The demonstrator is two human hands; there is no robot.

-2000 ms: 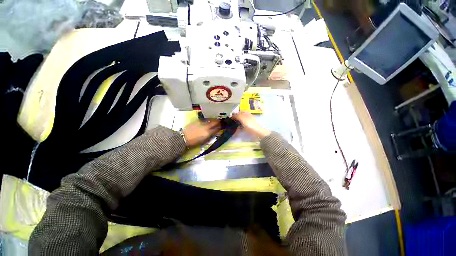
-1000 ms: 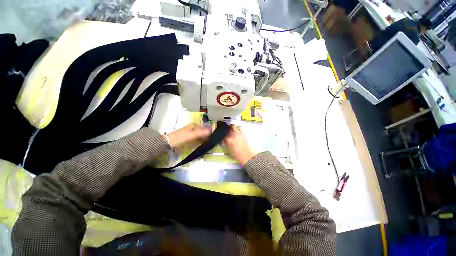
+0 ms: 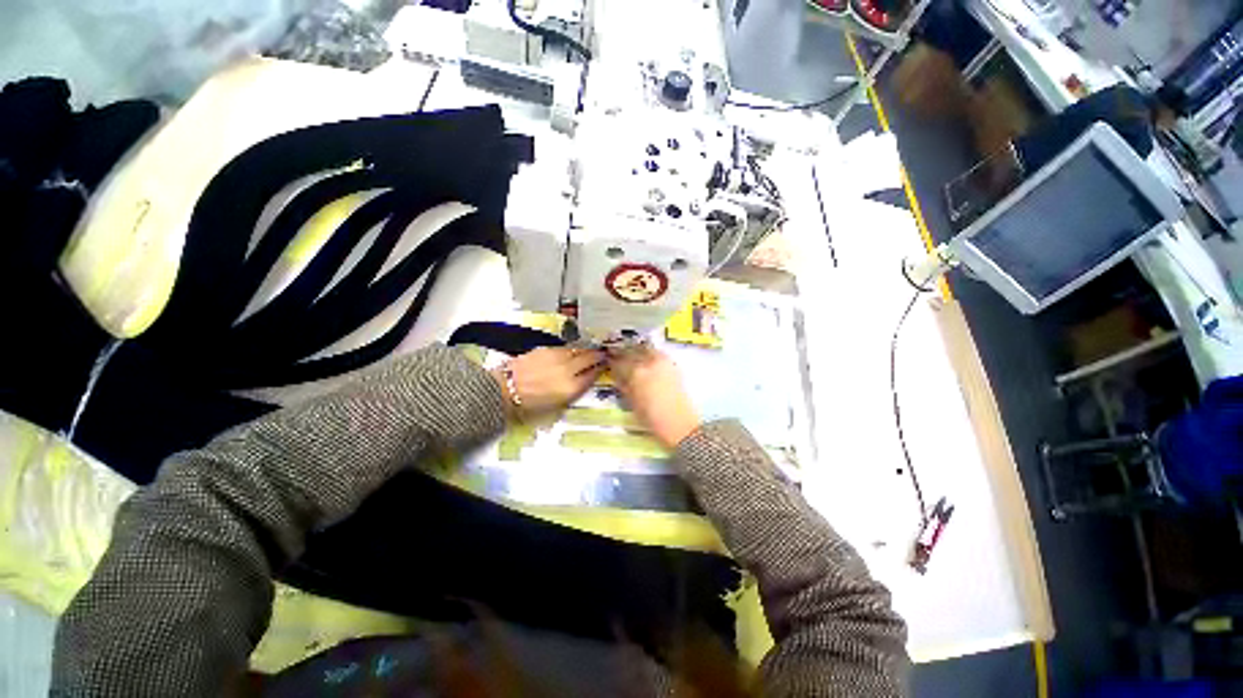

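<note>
The white sewing machine head (image 3: 607, 259) with its round red-and-white emblem stands in front of me. My left hand (image 3: 556, 378) and my right hand (image 3: 652, 389) meet just below it, fingertips close together at the needle area. A black strip (image 3: 511, 336) runs from the left behind my left hand towards the needle. The fingers hide its end, so the hold of each hand on it is unclear. The shiny bed plate (image 3: 586, 484) with yellow tape lies in front of the hands.
A black strip bundle (image 3: 334, 321) fans out at left. A wide black fabric pile (image 3: 532, 566) lies along the near edge. A yellow label (image 3: 697, 319) is right of the head. Red-handled snips (image 3: 931, 535) lie at right. A monitor (image 3: 1070, 218) stands at far right.
The strip that hung diagonally towards me between my hands no longer shows there; a strip now lies behind my left hand. My hands have come together at the needle. The camera view has shifted slightly.
</note>
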